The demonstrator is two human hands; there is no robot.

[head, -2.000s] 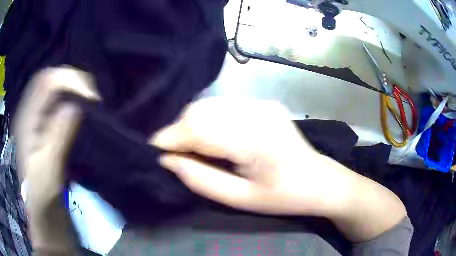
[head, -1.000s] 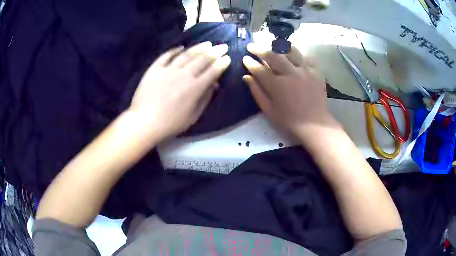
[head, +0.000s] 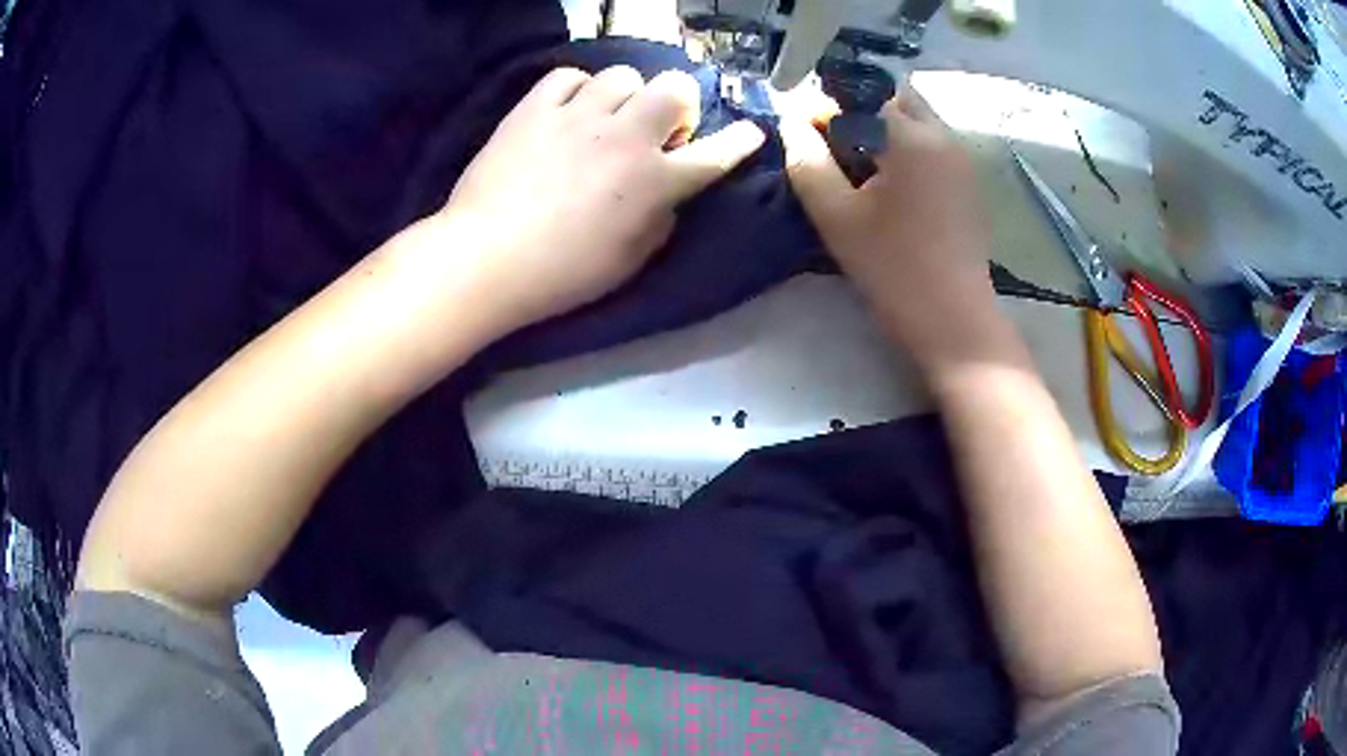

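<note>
The dark cloth (head: pixel 709 244) lies on the pale machine bed (head: pixel 665 399), its upper part at the presser foot (head: pixel 746 92). My left hand (head: pixel 569 200) is left of the foot, fingers curled onto the cloth and one finger pointing at the foot. My right hand (head: pixel 909 222) is right of the foot, fingertips at the cloth's edge. It is blurred and partly covered by a black knob (head: pixel 857 141), so its grip is unclear. The needle cannot be made out.
Scissors (head: pixel 1152 369) with red and yellow handles lie right of my right hand. A blue tray (head: pixel 1282 443) and white strip (head: pixel 1248 392) are at the right edge. The machine arm (head: pixel 1123 74) spans the top right. More dark cloth (head: pixel 709 576) covers the lap and left side.
My hands first held cloth near the lap, then lay flat on it at the foot. Since then my left hand has moved slightly up and right and its fingers have curled.
</note>
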